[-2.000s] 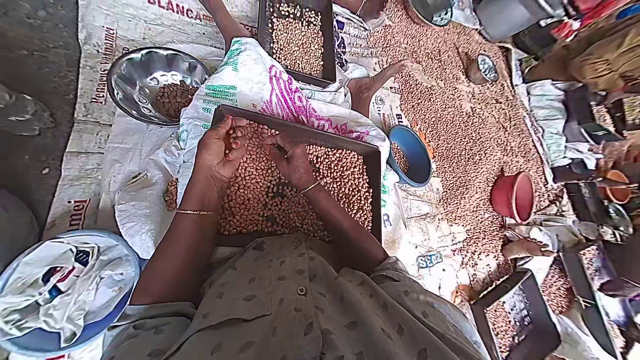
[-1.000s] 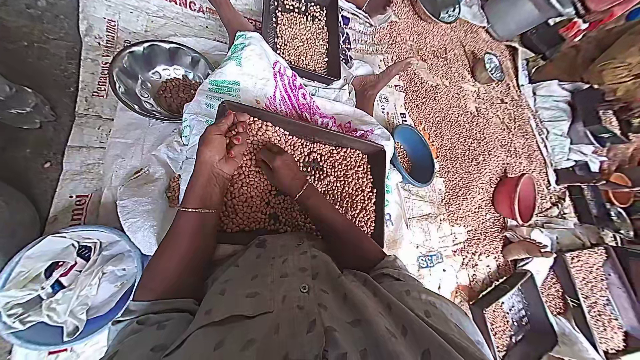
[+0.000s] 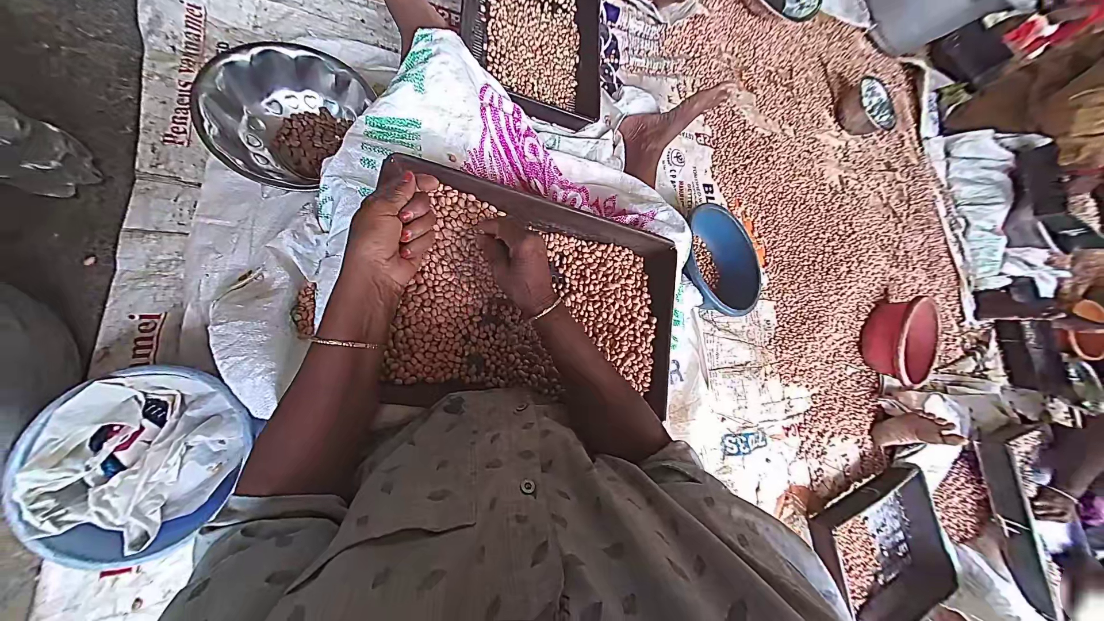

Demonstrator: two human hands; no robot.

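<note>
A dark rectangular tray (image 3: 595,222) full of pale brown nuts or seeds (image 3: 604,302) rests on a white woven sack (image 3: 448,112) over my lap. My left hand (image 3: 392,224) is curled in a loose fist at the tray's far left corner; whether anything is inside it cannot be told. My right hand (image 3: 516,259) is over the nuts near the tray's middle, fingers bent down, their tips partly hidden. A shiny metal bowl (image 3: 233,112) with darker pieces stands beyond my left hand. A blue plastic bowl (image 3: 737,267) with some nuts sits right of the tray.
A second tray (image 3: 591,60) of nuts lies at the top, near a person's bare foot (image 3: 660,129). Nuts cover the ground sheet on the right, around a red bucket (image 3: 901,341) and a metal tin (image 3: 867,105). A blue basin (image 3: 159,539) holding cloth stands lower left. More trays (image 3: 936,552) are lower right.
My right hand has shifted over the nuts, away from my body since a second ago. My left hand stays at the tray's corner, its fingers slightly changed.
</note>
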